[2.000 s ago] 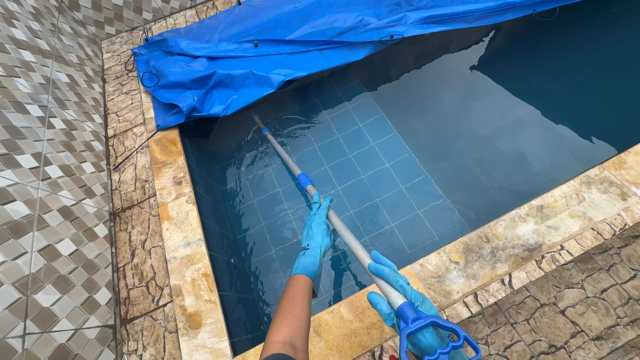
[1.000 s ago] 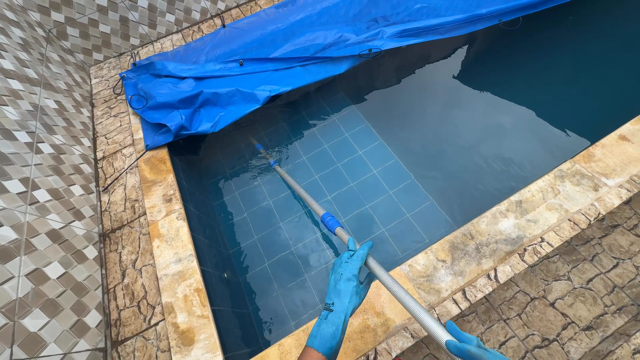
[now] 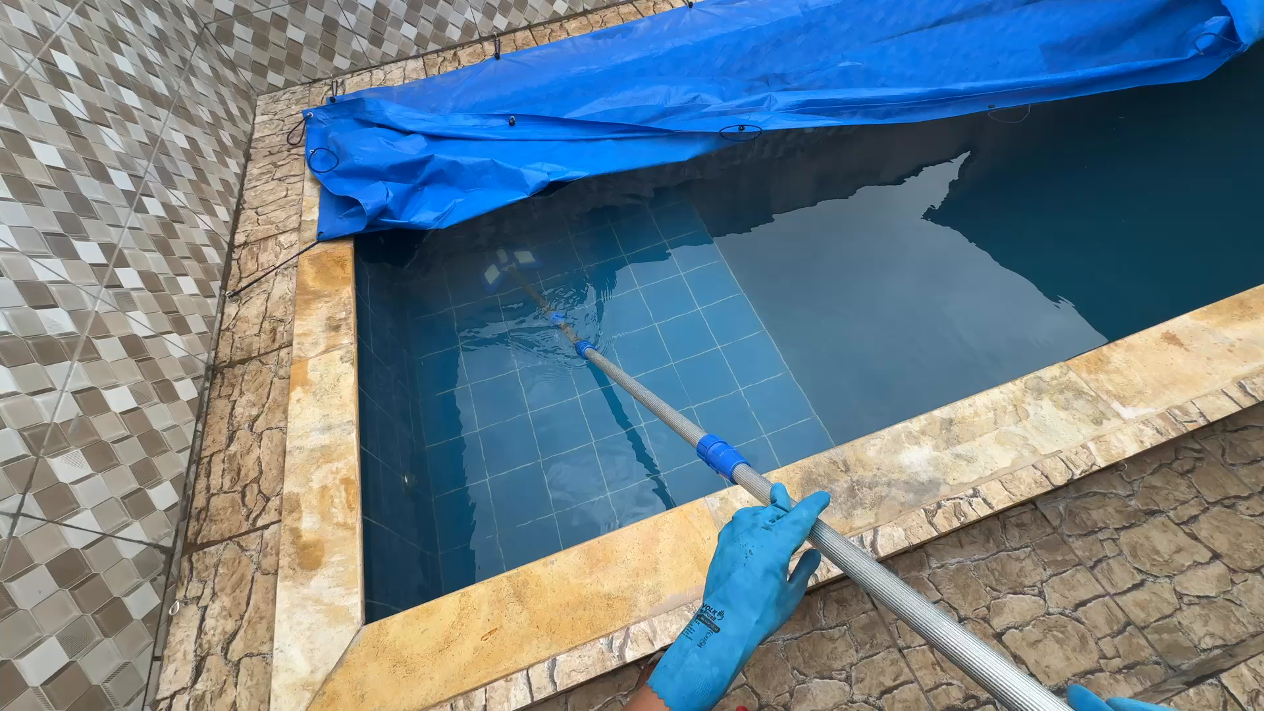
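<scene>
A ribbed metal telescopic pole (image 3: pixel 657 405) with blue collars runs from the lower right into the pool water (image 3: pixel 839 267). Under the surface at its far end, a pale-edged cleaning head (image 3: pixel 509 265) shows, blurred by the water. My left hand (image 3: pixel 755 592), in a blue rubber glove, rests against the pole below the large blue collar, its fingers partly around it; the grip's underside is hidden. Only a bit of blue glove on my right hand (image 3: pixel 1106 699) shows at the bottom edge, by the pole's near end; its fingers are mostly out of frame.
A blue tarpaulin cover (image 3: pixel 612 109) lies bunched over the pool's far side, with black cord loops. Yellowish stone coping (image 3: pixel 553 602) edges the pool. Stone-patterned paving (image 3: pixel 1116 592) lies at the lower right, and a wall with diamond-patterned tiles (image 3: pixel 89 326) rises at the left.
The pole's collars now show farther apart along it, and its submerged head has come into sight. My right hand has moved toward the lower right, mostly out of view. The view has shifted.
</scene>
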